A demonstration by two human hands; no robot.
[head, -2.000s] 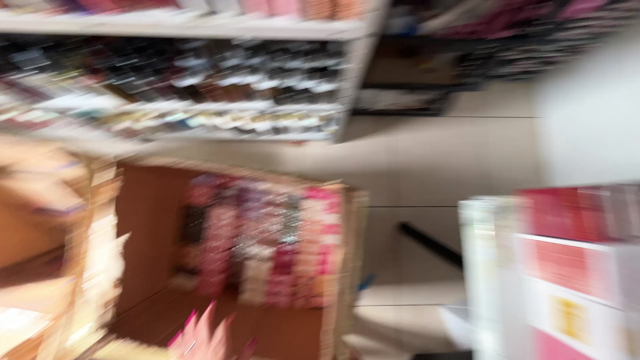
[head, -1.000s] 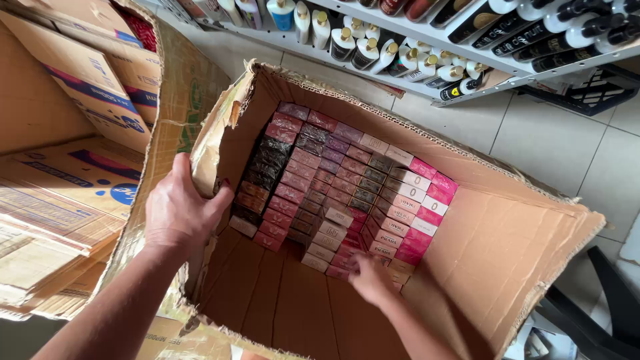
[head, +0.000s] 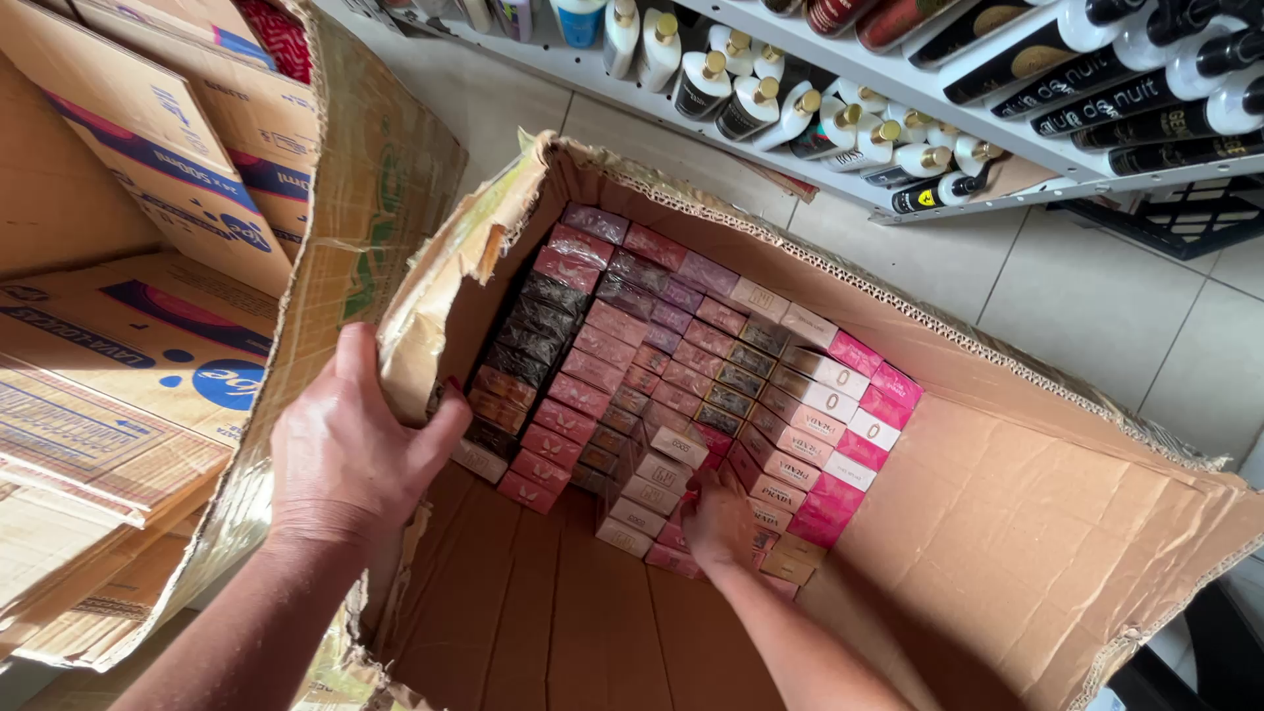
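My left hand (head: 360, 444) grips the torn left edge of a large open cardboard box (head: 1017, 474), thumb on the inner side. Down inside the box, my right hand (head: 719, 518) touches the small perfume-type cartons; its fingertips are partly hidden among them, so whether it holds one cannot be told. The cartons stand in packed rows: pink ones (head: 592, 370) and black wrapped ones (head: 533, 321) at the left, cream ones (head: 657, 474) beside my right fingers, white ones (head: 828, 370) and bright magenta ones (head: 829, 509) at the right.
At the left, another large cardboard box (head: 370, 197) holds flattened cartons (head: 148, 326). Metal shelving (head: 849, 188) with rows of bottles (head: 701, 84) runs along the top. A black plastic crate (head: 1185, 217) sits under it on the tiled floor (head: 1086, 296). Dark legs stand at the lower right.
Two seconds ago the view was blurred and aimed elsewhere. Since one second ago, my left hand has stayed on the box edge and my right hand has stayed among the cartons.
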